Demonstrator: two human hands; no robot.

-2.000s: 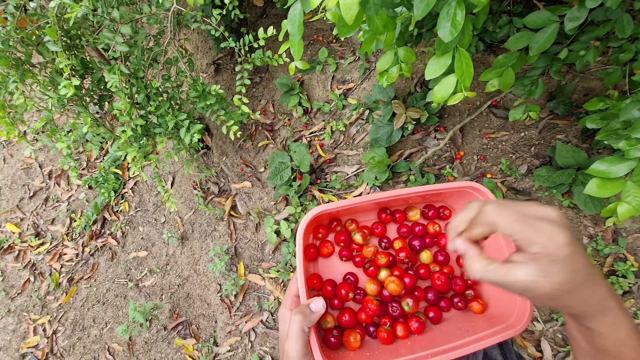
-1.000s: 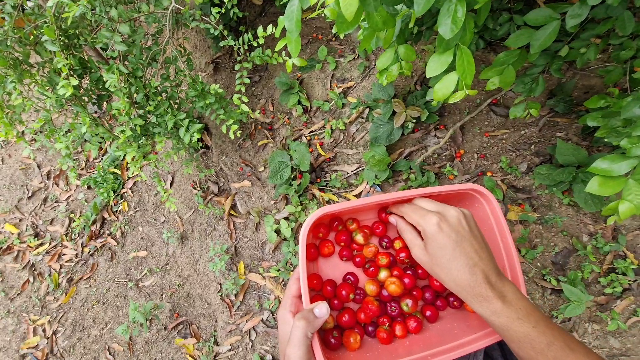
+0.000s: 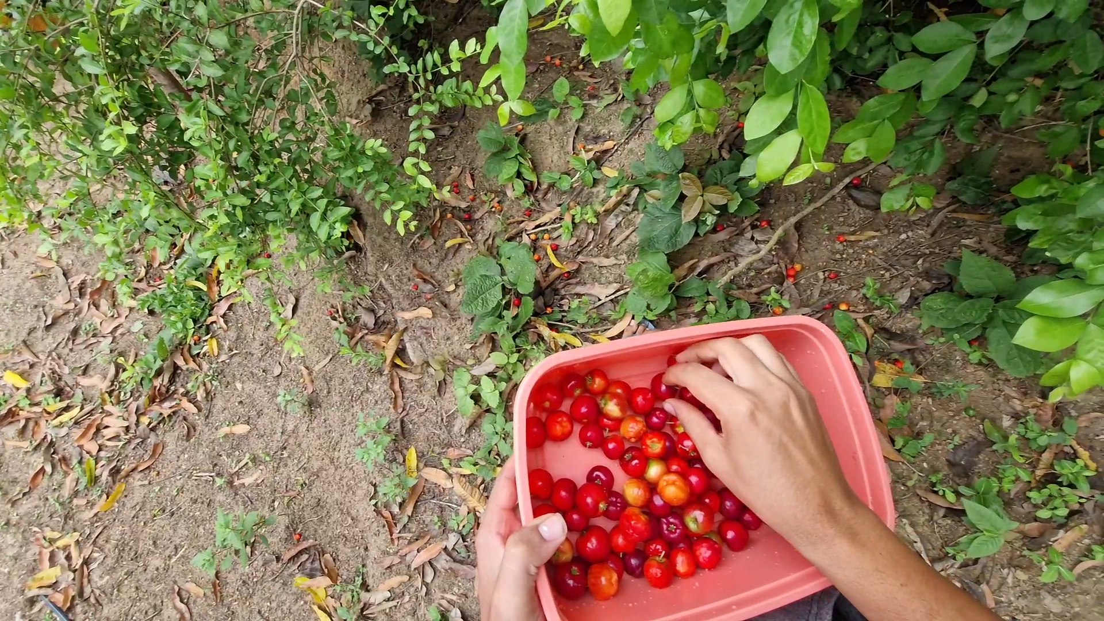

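Observation:
A pink plastic container [image 3: 862, 431] is tilted toward the camera at the lower right. My left hand [image 3: 515, 552] grips its left side, with the thumb over the rim. Many small round cherry-like fruits [image 3: 638, 492], red to dark red with some orange and yellowish ones, lie in it, mostly toward the left and middle. My right hand [image 3: 759, 423] reaches into the upper part of the container, its bent fingers among the fruits. Its fingertips are partly hidden, and whether they pinch a fruit cannot be told.
Leafy bushes hang in at the upper left [image 3: 216, 164] and upper right [image 3: 811, 112]. Sandy ground [image 3: 293, 483] with dry leaves and small weeds lies below. Small red fruits [image 3: 791, 272] are scattered on the soil near a thin bare branch [image 3: 798, 222].
My right hand was raised over the container's right side two seconds ago; it has come down among the fruits. A bare patch of the container floor has opened at the left between fruits.

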